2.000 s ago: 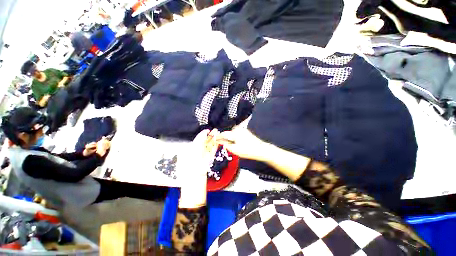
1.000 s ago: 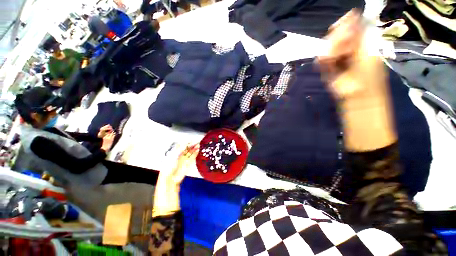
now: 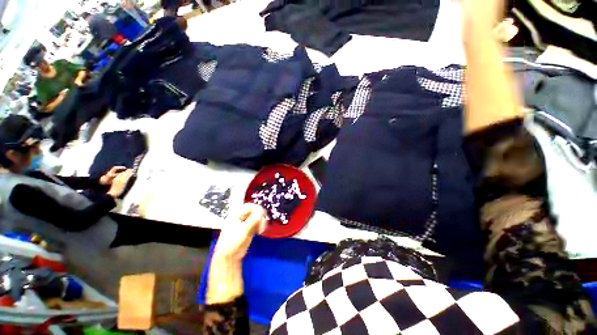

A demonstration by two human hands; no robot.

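Note:
A navy quilted vest (image 3: 386,163) with checked lining lies flat in front of me, right of centre. The round red dish (image 3: 302,212) with many tiny white and dark bits sits at the table's near edge. My left hand (image 3: 243,226) is at the dish's lower left rim with its fingers drawn together; I cannot tell whether it pinches anything. My right arm reaches up over the vest's right side. My right hand (image 3: 483,10) is cut off by the top edge, so its fingers do not show.
More navy vests (image 3: 229,118) lie to the left. Dark garments (image 3: 386,19) lie at the back, grey pieces (image 3: 566,98) at right. A blue bin (image 3: 275,275) is below the table edge. A person (image 3: 59,203) works at the left; another sits farther back.
Since the earliest frame my hands have parted from above the dish. My right hand has swung up and away to the right. My left hand has moved down and left to the dish's rim.

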